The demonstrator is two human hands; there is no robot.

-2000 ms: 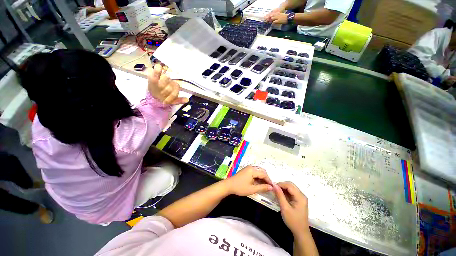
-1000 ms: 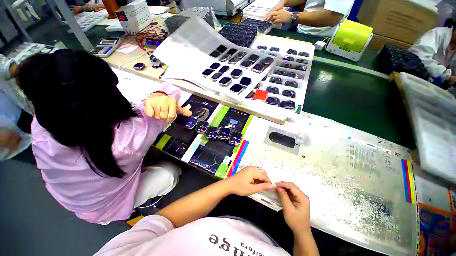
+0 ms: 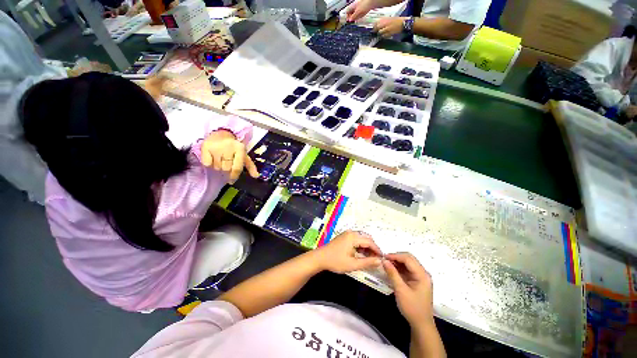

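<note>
My left hand (image 3: pixel 347 252) and my right hand (image 3: pixel 411 283) meet fingertip to fingertip over the near edge of the speckled silver-white board (image 3: pixel 482 231). A tiny pale piece seems pinched between the fingertips, too small to make out. A black oval part (image 3: pixel 395 194) lies in a clear tray on the board beyond my hands. A row of several dark watch heads (image 3: pixel 304 186) stands on the black-and-green printed mat (image 3: pixel 293 220) to the left.
A seated person in pink (image 3: pixel 133 210) is close on the left, one hand by the watch row. A white blister tray (image 3: pixel 421 105) of dark watches with a tilted second tray (image 3: pixel 262 66) lies beyond. Pale trays (image 3: pixel 601 182) stand at right. Other people work across the bench.
My hands stay nearly in place, fingertips together. The neighbour's hand has come down to the watch row. The dark unit on the far-left bench is gone from view. A person has appeared behind the neighbour.
</note>
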